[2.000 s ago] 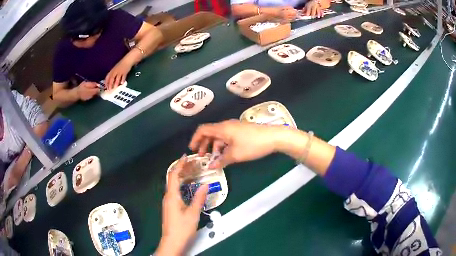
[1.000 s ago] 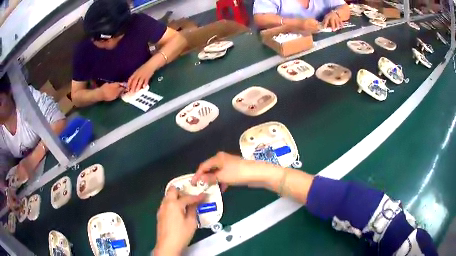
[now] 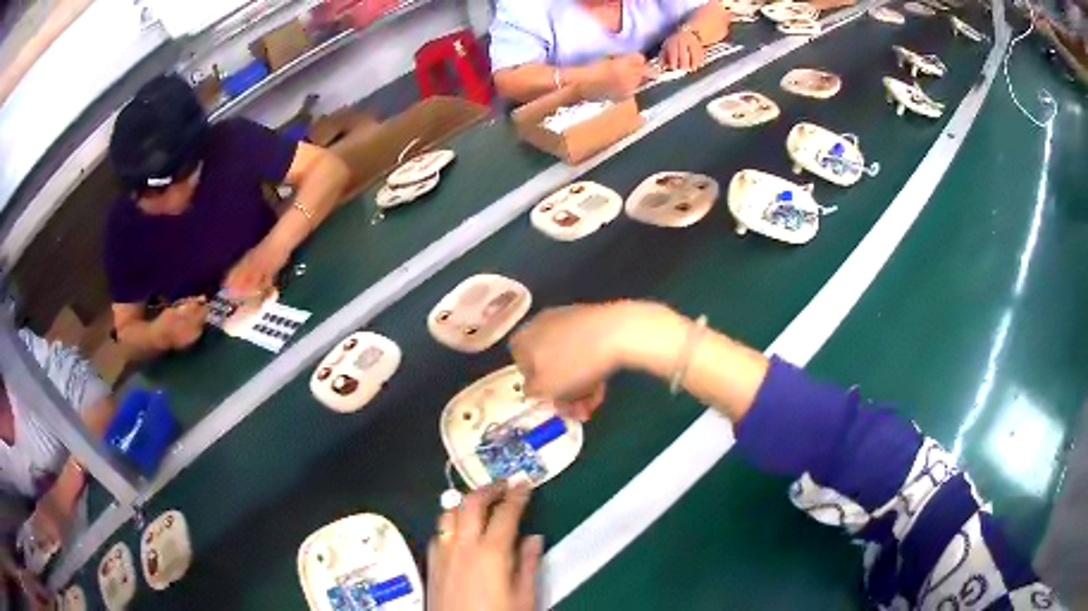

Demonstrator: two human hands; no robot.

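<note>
A cream open housing [image 3: 475,406] lies on the dark green belt in front of me. It holds a blue circuit board [image 3: 508,457] and a bright blue block [image 3: 546,431]. A small pale disc [image 3: 450,498] is outside its lower left edge. My right hand [image 3: 579,356] is over the housing's upper right corner, fingers curled down; what its fingertips hold is hidden. My left hand [image 3: 484,551] is at the lower edge, fingertips at the rim; a grip is not clear. Another open housing [image 3: 357,545] with blue parts lies at lower left, untouched.
Cream covers [image 3: 356,371] lie beyond and left of the housing; more housings [image 3: 773,205] lie up the belt. A pale metal rail [image 3: 823,313] runs under my right forearm. Opposite, people work beside a sticker sheet [image 3: 277,325], an open carton [image 3: 581,129] and a blue bin [image 3: 143,427].
My hands have left the earlier housing, now at lower left, and are at the neighbouring one. The view has shifted, so the belt's things appear further left and lower.
</note>
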